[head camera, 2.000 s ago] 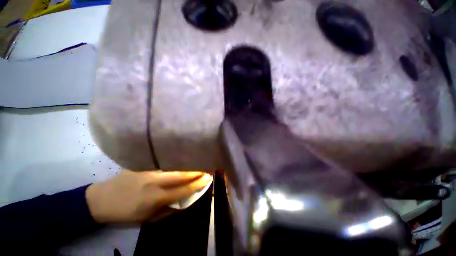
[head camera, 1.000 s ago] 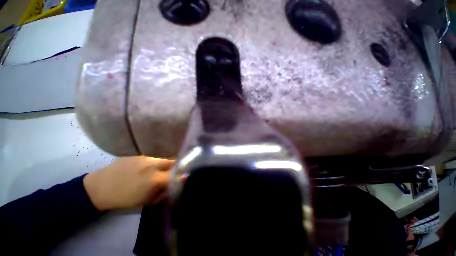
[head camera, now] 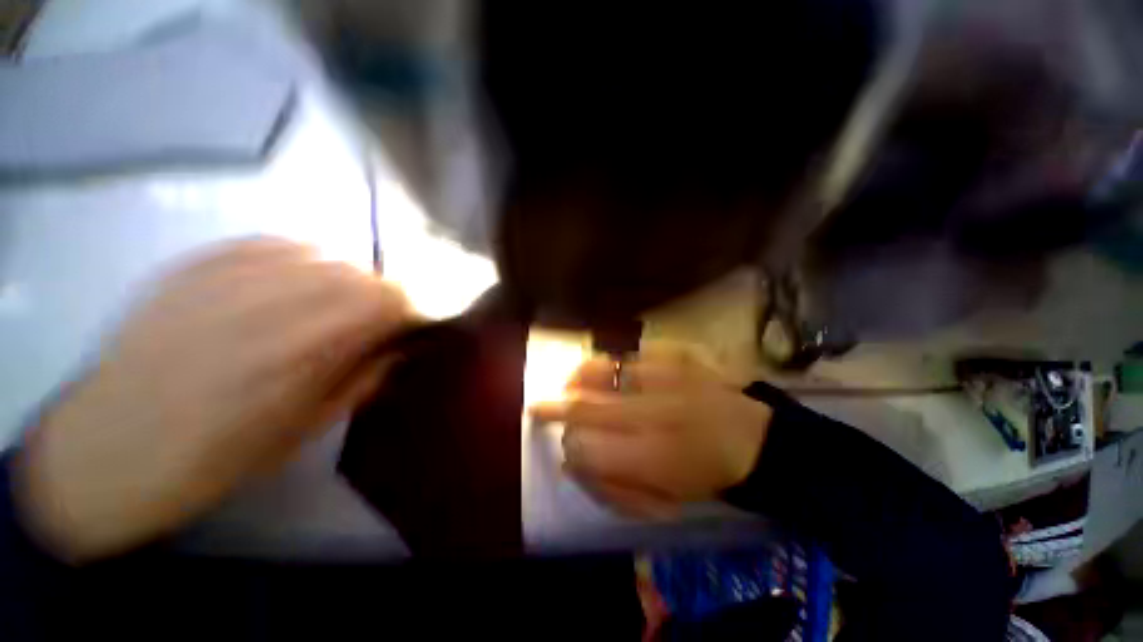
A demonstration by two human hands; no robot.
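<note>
A dark red, nearly black fabric panel [head camera: 458, 439] lies on the white machine table [head camera: 113, 238], under the bright lamp glow. My left hand [head camera: 226, 389], blurred, has its fingertips at the panel's upper left edge. My right hand [head camera: 658, 433] is right of the panel, its fingers bent beside a small dark metal part [head camera: 617, 336]; whether it holds anything I cannot tell. The sewing machine head [head camera: 677, 138], dark and blurred, fills the upper middle and hides what lies behind it.
Pale grey panels [head camera: 138, 113] lie on the table at upper left. A blue plastic basket [head camera: 740, 583] is below the table edge. Black scissor handles [head camera: 780, 320] lie right of the needle area. A small parts tray [head camera: 1059, 408] is at the right end.
The view has shifted lower, so the machine head now shows dark and blurred at the top. The fabric panel and my right hand have come into clear view. My left hand appears larger.
</note>
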